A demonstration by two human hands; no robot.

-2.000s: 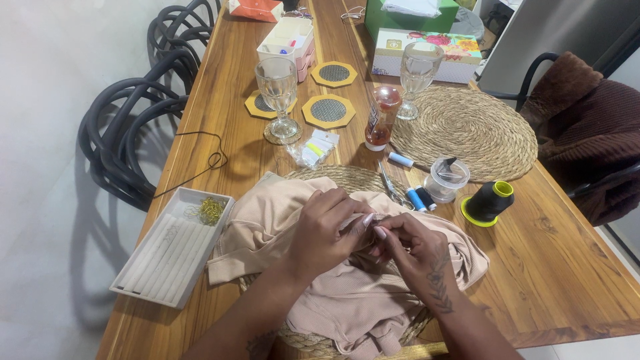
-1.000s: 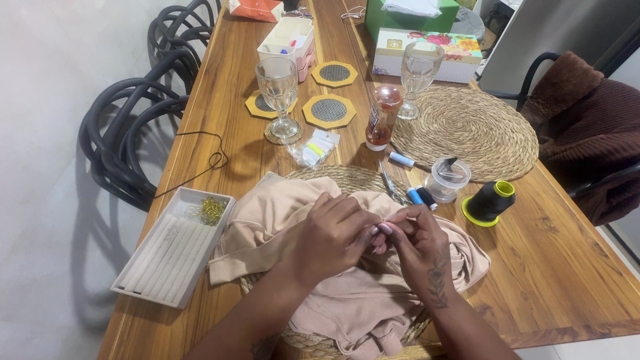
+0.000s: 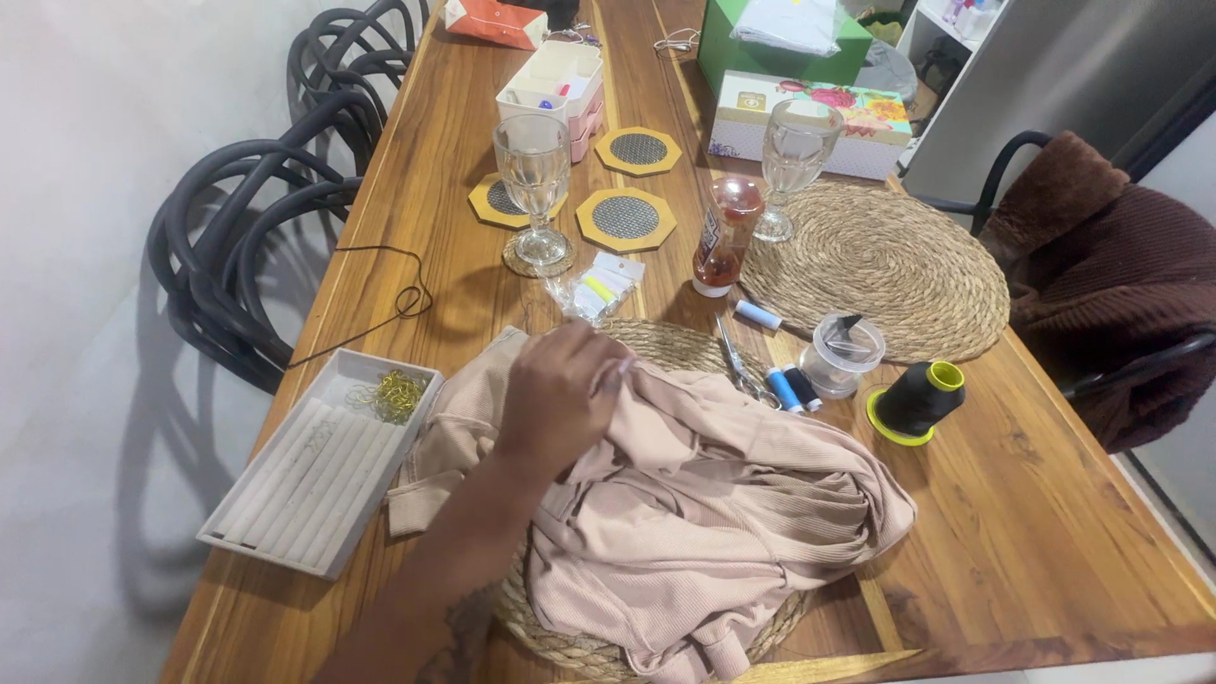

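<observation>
A beige ribbed garment (image 3: 703, 494) lies bunched over a round woven placemat (image 3: 655, 344). My left hand (image 3: 567, 394) holds a raised fold of it between thumb and fingers, near its upper edge. My right hand is out of the picture. Just beyond the garment lie metal scissors (image 3: 739, 366), a blue thread spool (image 3: 786, 389) and a dark thread spool (image 3: 803, 388). A clear plastic jar (image 3: 843, 356) stands beside them, and a black thread cone (image 3: 917, 401) on a yellow base is farther right. A pale blue spool (image 3: 758, 314) rests above the scissors.
A grey tray (image 3: 313, 465) with ridged slots and gold-coloured wire-like pieces sits left. Beyond stand two glass goblets (image 3: 532, 176), a reddish bottle (image 3: 727, 237), octagonal coasters (image 3: 626, 218), a small plastic packet (image 3: 603, 285), another woven placemat (image 3: 883, 271) and a floral box (image 3: 807, 123).
My right hand has left the view; it was close to my left hand over the garment. My left hand has shifted a little, and the garment's folds lie differently, with a flap now raised.
</observation>
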